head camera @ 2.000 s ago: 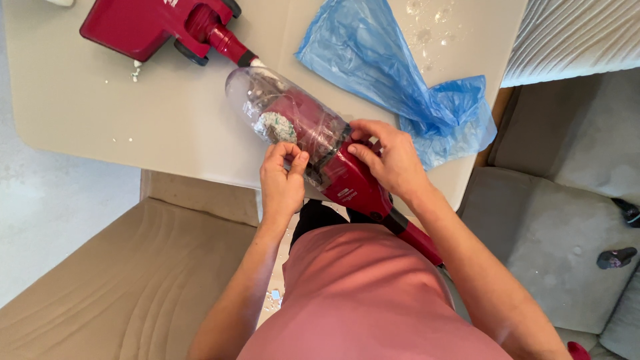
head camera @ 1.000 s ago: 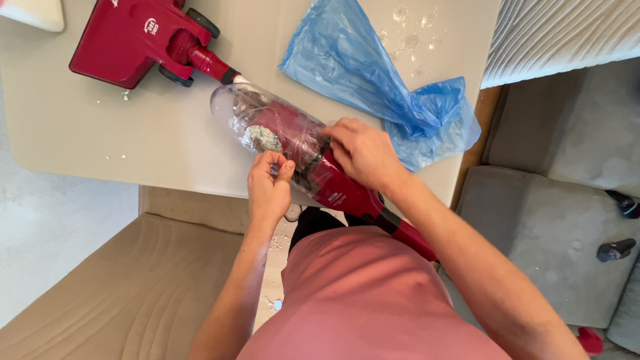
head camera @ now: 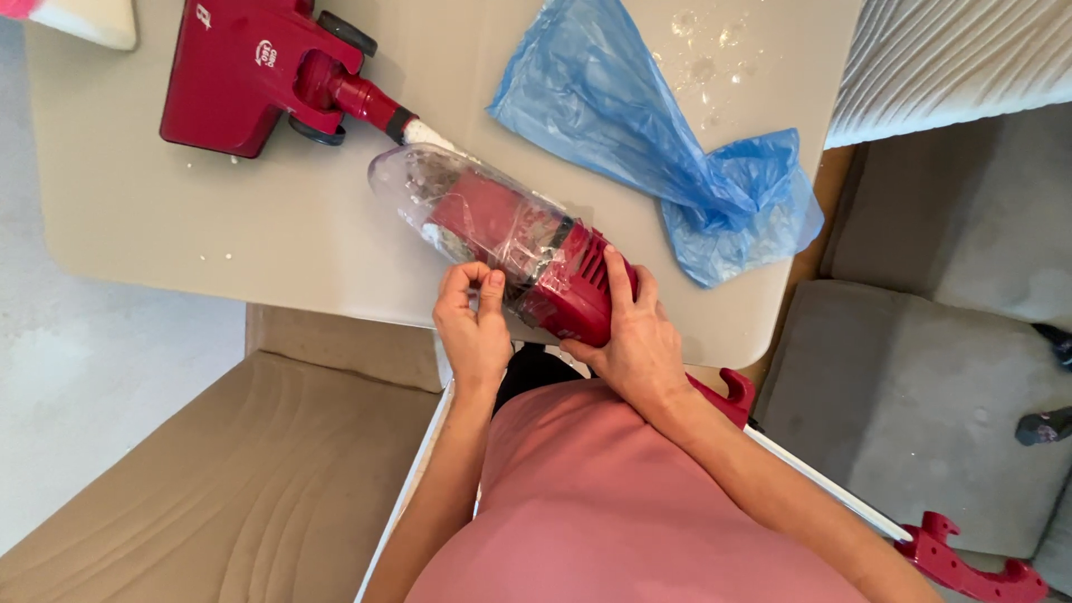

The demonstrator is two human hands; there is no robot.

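Note:
A red stick vacuum cleaner point(head camera: 578, 285) lies slanted across the near table edge, its clear dust container point(head camera: 469, 205) pointing up and left. Dust and a pale clump show through the container wall. My right hand point(head camera: 632, 335) grips the red vented body. At the container's near side is my left hand point(head camera: 476, 322), with thumb and forefinger pinched together; whether anything thin is between them I cannot tell. Beyond the container's tip, the red floor head point(head camera: 243, 75) with black wheels rests on the table, joined to a white tube.
A crumpled blue plastic bag point(head camera: 636, 126) lies on the beige table point(head camera: 151, 226), with white crumbs and wet-looking spots around. Below left is a brown cushioned seat point(head camera: 218, 477); grey cushions point(head camera: 888, 402) are at right. Red hooked brackets point(head camera: 963, 561) sit on a white tube at lower right.
My right hand has moved from the container's rim area down onto the red body. The vacuum's body has turned, and red brackets on a white tube now show at the lower right.

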